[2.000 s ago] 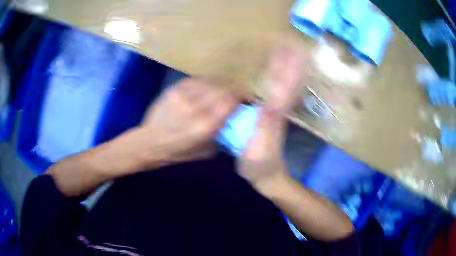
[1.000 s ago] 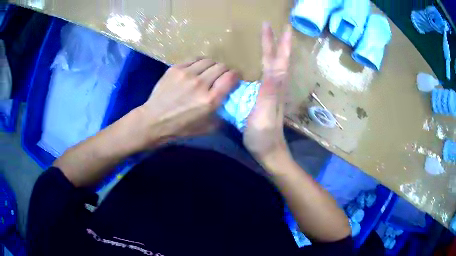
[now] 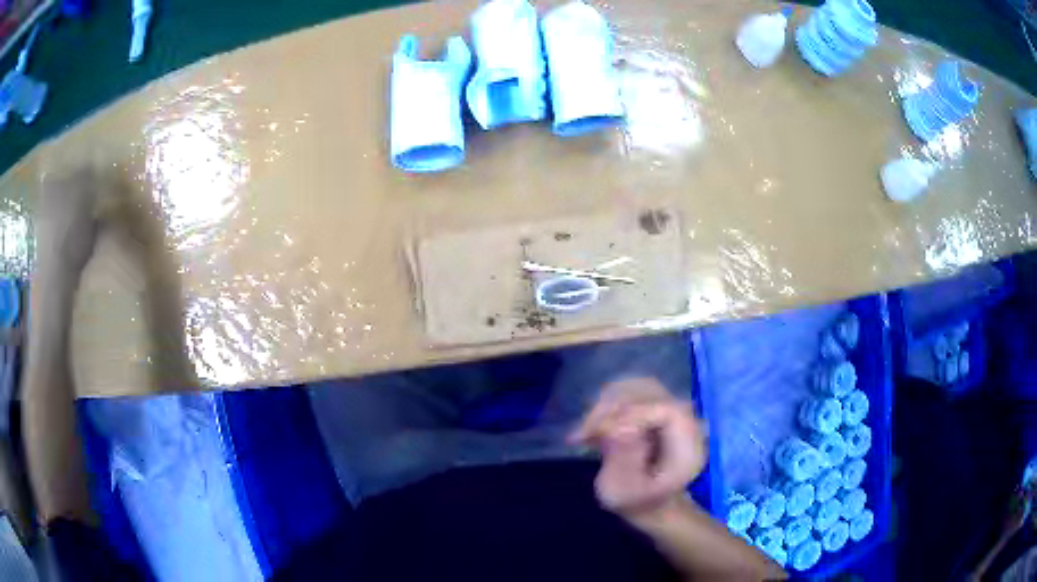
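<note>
My left hand (image 3: 74, 193) is blurred at the far left, over the table, with the arm stretched out; what it holds, if anything, cannot be made out. My right hand (image 3: 648, 449) is loosely curled in front of my body, below the table edge, with nothing visible in it. A cardboard pad (image 3: 466, 284) lies near the front edge, with dark stains. On it is a small clear cup (image 3: 565, 293) with thin swabs (image 3: 580, 272) beside and behind it. Three light-blue housings (image 3: 429, 114) stand together farther back.
Ribbed light-blue parts (image 3: 837, 36) and white pieces (image 3: 906, 179) lie on the tan table (image 3: 318, 182) at the right. Below its edge, a blue bin (image 3: 873, 398) at right holds rows of ribbed parts; another (image 3: 256, 477) at left holds white lining.
The view has turned. My hands have come apart: the left is now far left, the right near my body. The light-blue piece between them is no longer visible.
</note>
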